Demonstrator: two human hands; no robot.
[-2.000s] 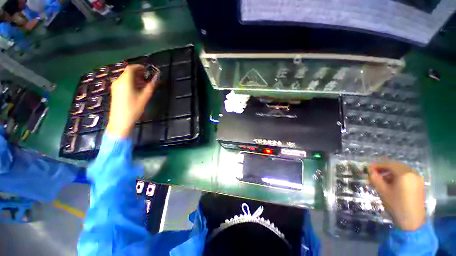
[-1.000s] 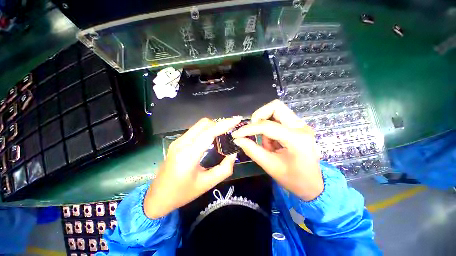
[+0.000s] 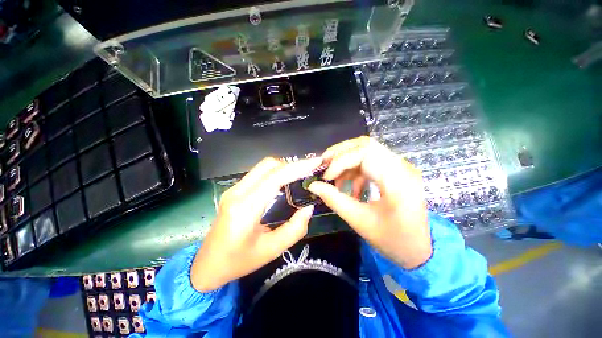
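Note:
A watch case (image 3: 296,197) with a rose-gold rim is held between my two hands in front of the black box. My left hand (image 3: 254,221) holds its left side and upper edge between thumb and fingers. My right hand (image 3: 376,198) has its thumb and fingertips at the case's right part; they hide most of the inside, and I cannot tell whether a small part is pinched there. A watch-shaped recess with a rose-gold outline (image 3: 276,97) shows on top of the black box (image 3: 264,142).
The clear acrylic guard (image 3: 284,56) stands above the box. A white crumpled patch (image 3: 218,109) lies on its left. The black compartment tray (image 3: 99,142) is left, the clear blister tray (image 3: 429,125) right. A lower parts tray (image 3: 119,302) is lower left. Loose parts (image 3: 532,36) lie upper right.
My hands left the two trays two seconds ago and came together around the case. Since one second ago, my right fingertips have shifted slightly. The recess outline on the box now shows more clearly.

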